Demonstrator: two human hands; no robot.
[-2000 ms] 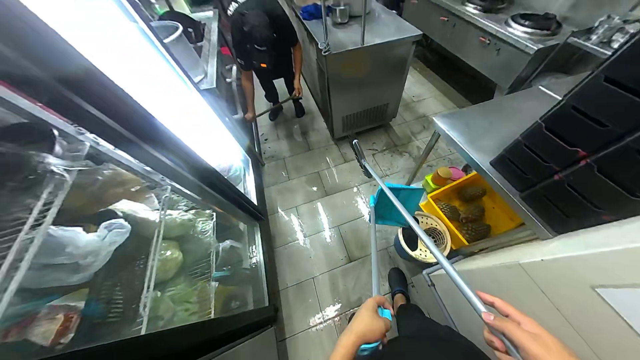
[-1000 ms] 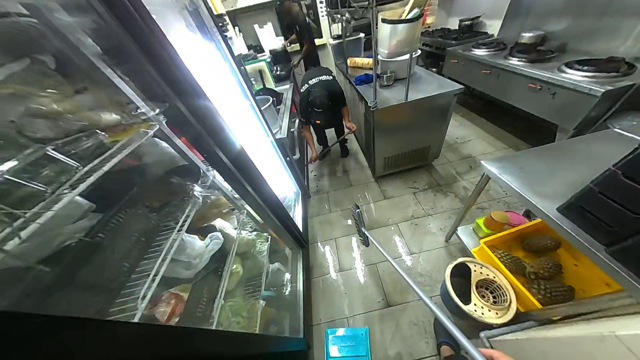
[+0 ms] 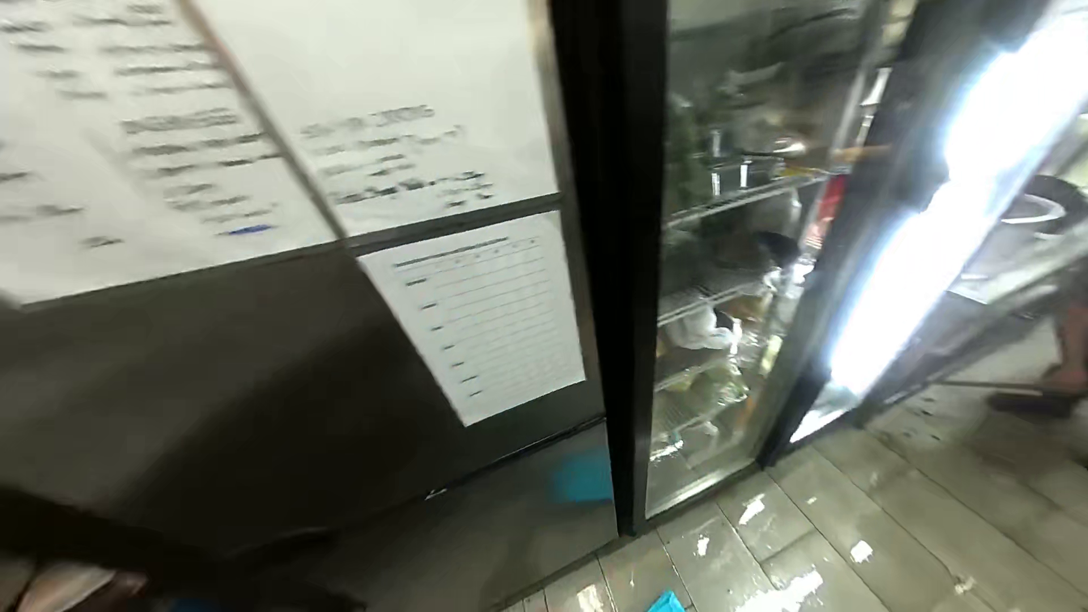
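Neither my left hand nor my right hand can be made out in the head view. The corner of a bright blue dustpan (image 3: 667, 602) shows at the bottom edge, over the wet floor, and a blurred blue reflection (image 3: 585, 478) lies on the dark metal panel beside the fridge. What holds the dustpan is out of sight. A blurred pale shape (image 3: 72, 586) sits in the bottom left corner; whether it is a hand or a reflection I cannot tell. The long pole is out of view.
A glass-door fridge (image 3: 722, 340) with wire shelves of bagged food stands ahead, beside a bright light strip (image 3: 918, 246). Sheets bearing writing (image 3: 476, 314) hang on the dark panel (image 3: 212, 408) at left. Wet tiles (image 3: 816, 527) lie below. Part of another person (image 3: 1073, 340) shows at the right edge.
The view has swung strongly to the left. My hands, the pole, the yellow crate and the steel counters have left the picture. The dustpan now shows only as a corner.
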